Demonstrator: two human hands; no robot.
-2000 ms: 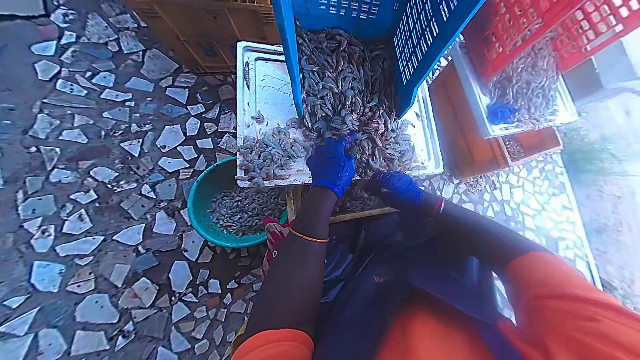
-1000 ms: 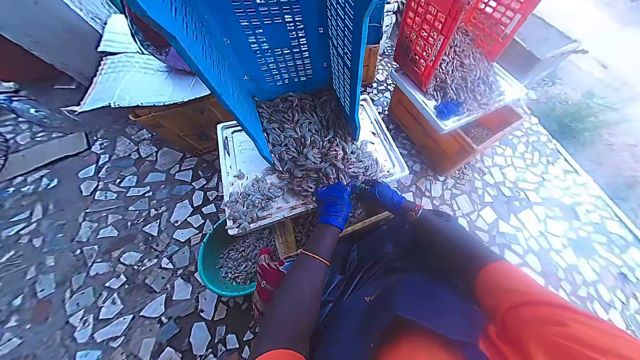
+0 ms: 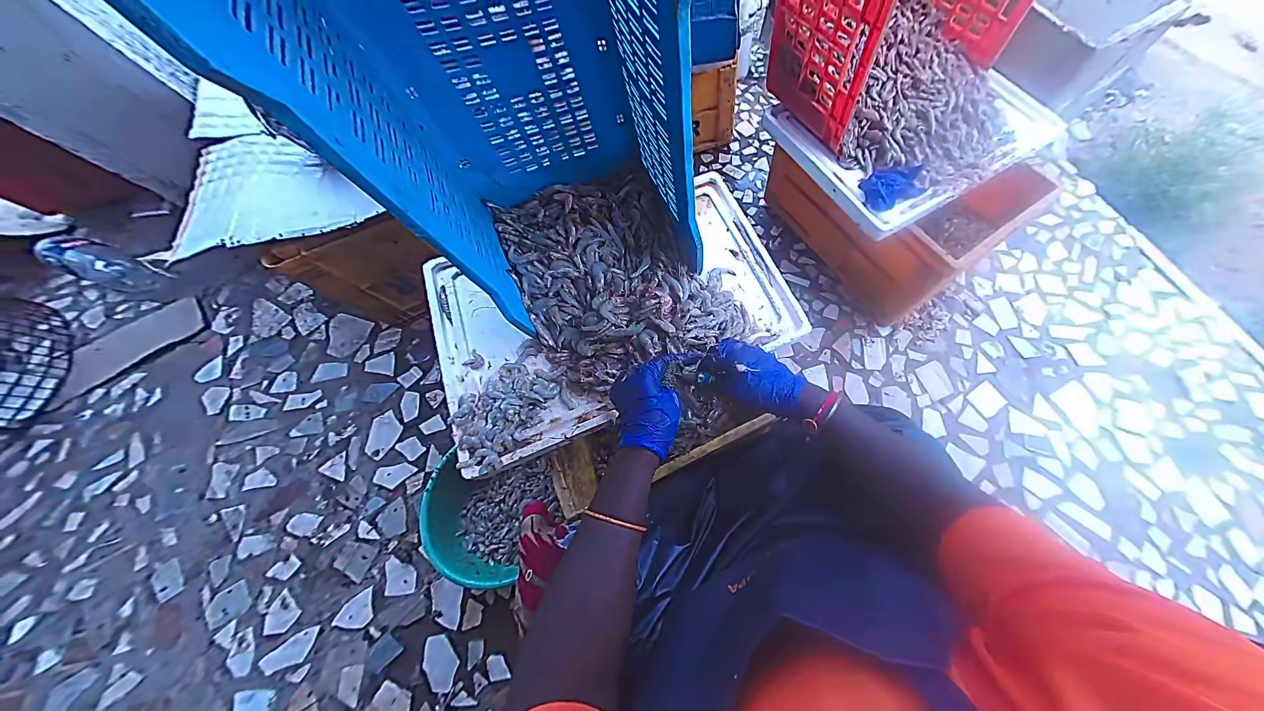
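Note:
My left hand (image 3: 649, 400), in a blue glove, is at the near edge of a white tray (image 3: 765, 286) with its fingers closed on a shrimp. Close on its right, my right hand (image 3: 755, 377), also gloved in blue, holds a small dark item at the same shrimp; what it is cannot be told. A heap of shrimp (image 3: 612, 276) spills from a tilted blue plastic crate (image 3: 395, 128) onto the tray. Smaller, paler shrimp (image 3: 504, 400) lie on the tray's left corner. Below that corner a green basin (image 3: 444, 538) holds more shrimp.
At the upper right, a red crate (image 3: 825, 74) with shrimp rests on another white tray (image 3: 1032, 109) over an orange crate (image 3: 839, 232). A blue glove (image 3: 891, 188) lies on that tray. A brown crate (image 3: 360, 272) stands left. Mosaic stone floor (image 3: 286, 494) surrounds the tray.
My two hands have come together over the tray's near edge, where two seconds ago they were farther apart. The view has shifted, showing more of the blue crate.

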